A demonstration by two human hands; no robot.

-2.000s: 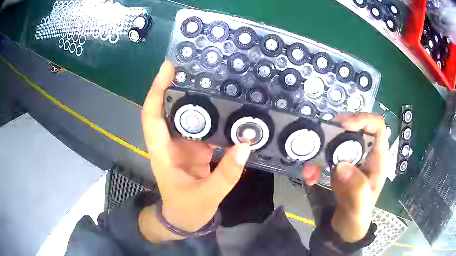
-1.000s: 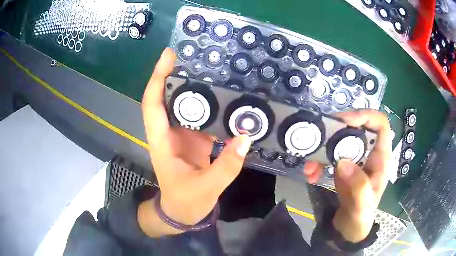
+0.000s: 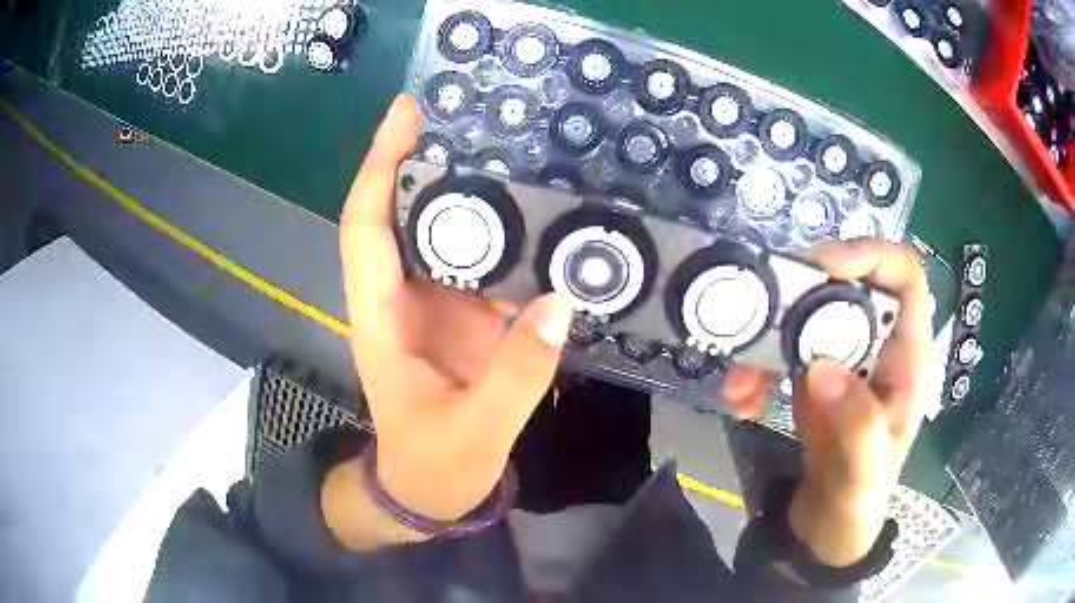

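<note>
A dark grey four-position plate carries several round parts in a row, black rings with white centres, one at the left end. It is held up over a clear blister tray and hides the tray's lower rows. My left hand grips the plate's left end, its thumb at the lower edge of the second round part. My right hand grips the right end, thumb on the lower edge of the last part. The tray's visible pockets hold many round parts.
Pale rings lie in a pile at upper left, with two round parts beside them. A column of loose round parts lies right of the tray. A red bin stands at upper right. A tall shiny block stands at right.
The plate has tilted slightly and moved a little up and right with both hands. My left thumb has slid down and left off the second part's centre. The tray appears slightly higher in view.
</note>
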